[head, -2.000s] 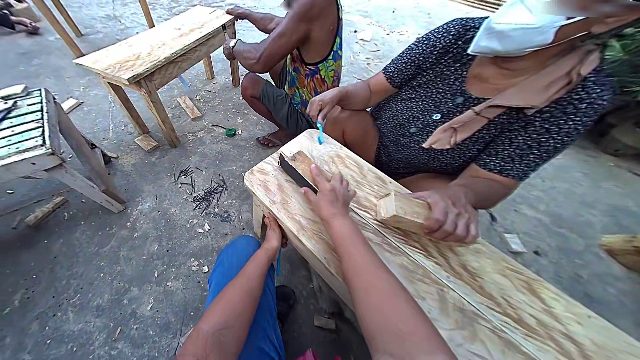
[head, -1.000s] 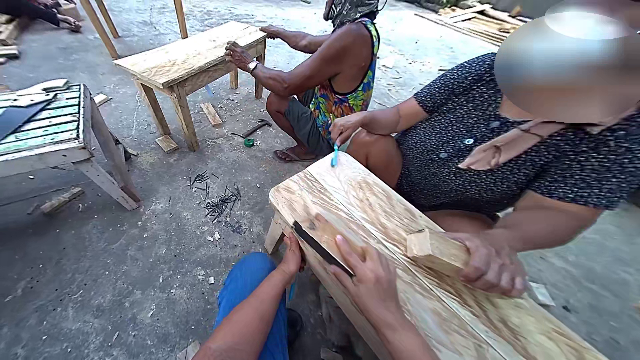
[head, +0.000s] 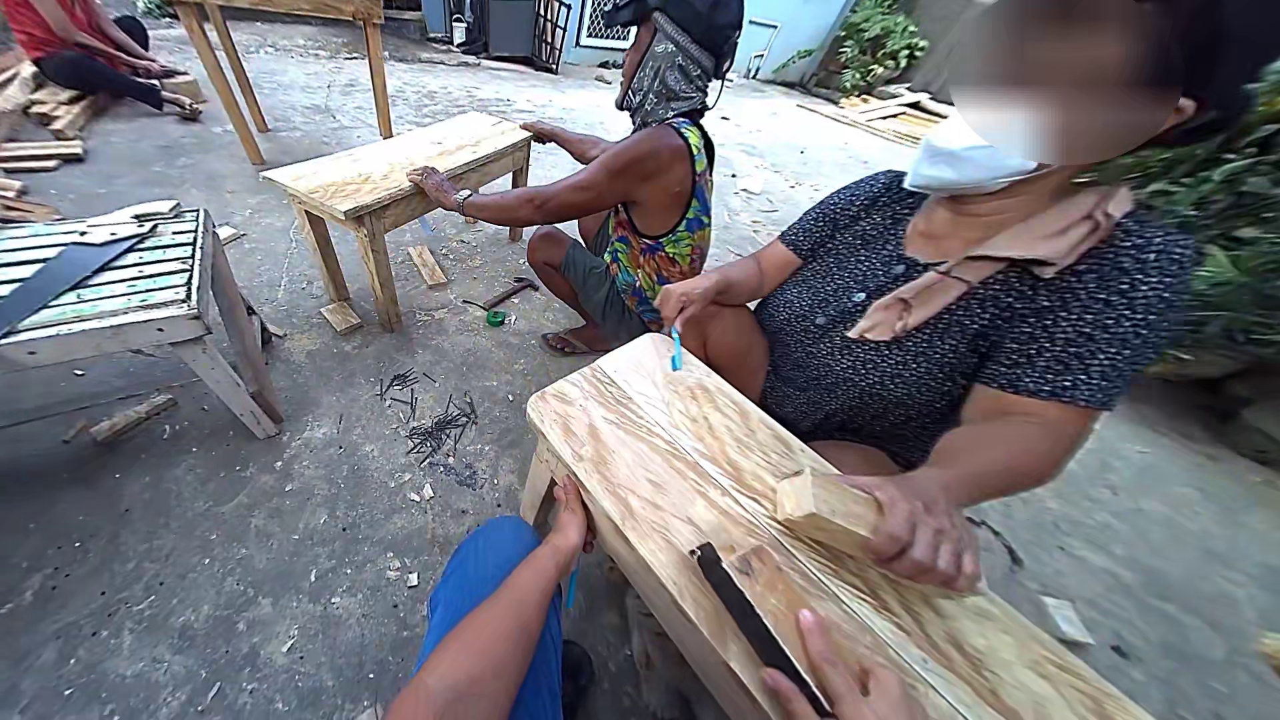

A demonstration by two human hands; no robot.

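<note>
My left hand [head: 571,520] grips the near edge of a wooden bench top [head: 640,430], close to its rounded end. On the plywood surface, my right hand [head: 845,675] rests over a wooden block [head: 768,575] with a dark strip, possibly sandpaper, [head: 745,610] along its side. Across the bench a person [head: 960,320] holds another wood block [head: 828,508] on the top with one hand and a thin blue object [head: 676,350] at the rounded end with the other. A seam runs along the top.
Another person [head: 650,190] squats holding a small wooden table [head: 400,160]. A slatted stool [head: 110,280] bearing a dark flat sheet [head: 65,275] stands left. Nails [head: 440,425], a hammer [head: 505,292] and wood scraps [head: 427,265] lie on the concrete. A seated person [head: 90,50] is far left.
My right hand has moved with the block and dark strip from near the rounded end further along the bench top, toward me. My left hand stays at the bench edge. The view has shifted.
</note>
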